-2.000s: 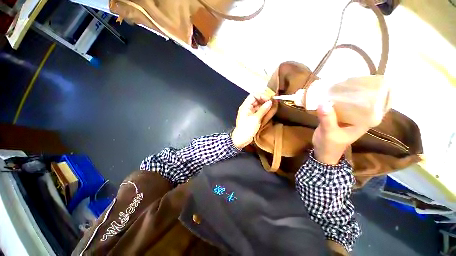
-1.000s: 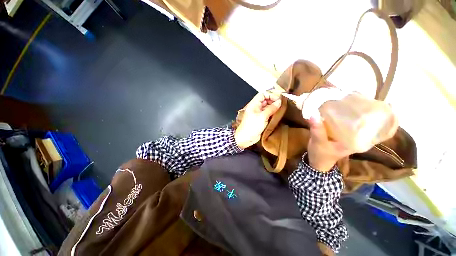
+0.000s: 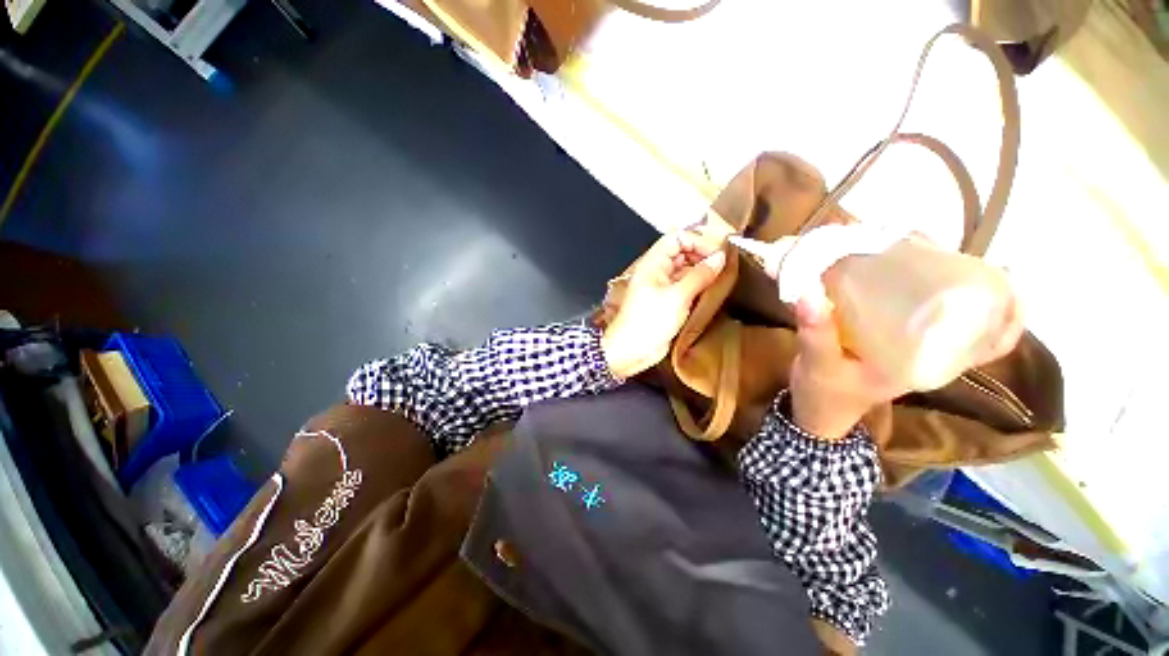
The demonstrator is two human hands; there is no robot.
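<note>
A tan-brown handbag (image 3: pixel 949 436) rests at the table edge against my lap, its mouth upward and its looped handles lying over the table. My left hand (image 3: pixel 656 308) pinches the bag's near-left top corner between thumb and fingers. My right hand (image 3: pixel 885 333) is closed around a pale glue bottle (image 3: pixel 820 256), washed out by glare. The bottle's thin white nozzle points left at the corner beside my left fingertips; whether it touches cannot be told. The zipper (image 3: pixel 997 392) shows at the right part of the mouth. A flat strap (image 3: pixel 727 385) hangs on the bag's front.
A white-covered worktable (image 3: pixel 718 90) runs diagonally behind the bag, with other brown bags (image 3: pixel 481 28) at its upper left and upper right. A blue crate (image 3: pixel 167 397) stands lower left. A dark apron (image 3: pixel 641 525) covers my lap. A metal frame is at lower right.
Compared with two seconds ago, the bottle and my right hand are slightly lower and tilted differently. The view has shifted a little. Since one second ago, both hands have barely moved.
</note>
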